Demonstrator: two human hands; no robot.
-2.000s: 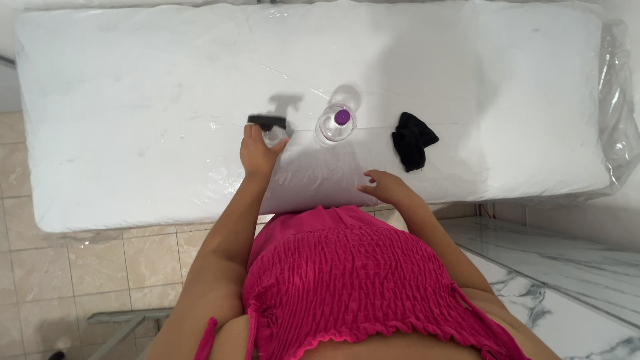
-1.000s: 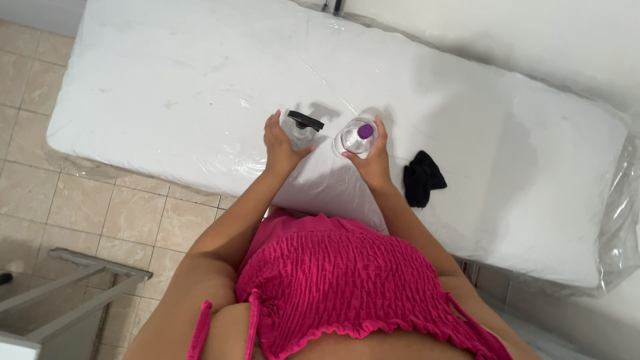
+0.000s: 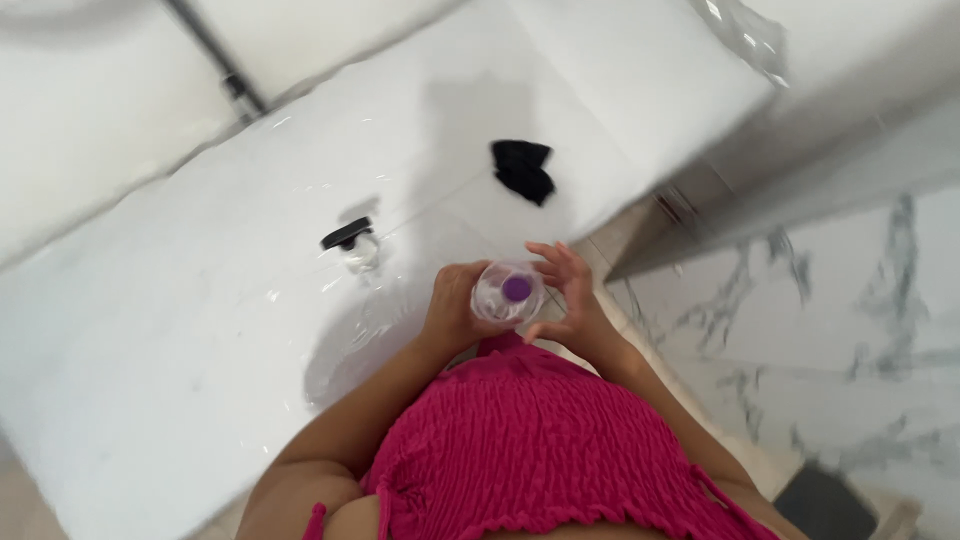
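Note:
A clear plastic bottle with a purple cap (image 3: 517, 288) is held upright in front of my torso. Wrapped around its left side is my left hand (image 3: 459, 306). On the other side my right hand (image 3: 568, 300) has its fingers spread and curved near the bottle; whether a fingertip touches it I cannot tell. A clear spray bottle with a black trigger head (image 3: 348, 234) stands on the plastic-covered white surface, left of the hands. A folded black cloth (image 3: 523, 171) lies farther up on the same surface.
The long white padded surface (image 3: 187, 300), wrapped in clear plastic, runs diagonally across the view. A dark rod with a metal end (image 3: 238, 94) meets its far edge. Marble-patterned panels (image 3: 810, 300) lie at the right, with a dark grey object (image 3: 825, 502) at the lower right.
My left hand has let go of the spray bottle and now holds the purple-capped bottle. My right hand, earlier on that bottle, has opened beside it. The view has turned strongly.

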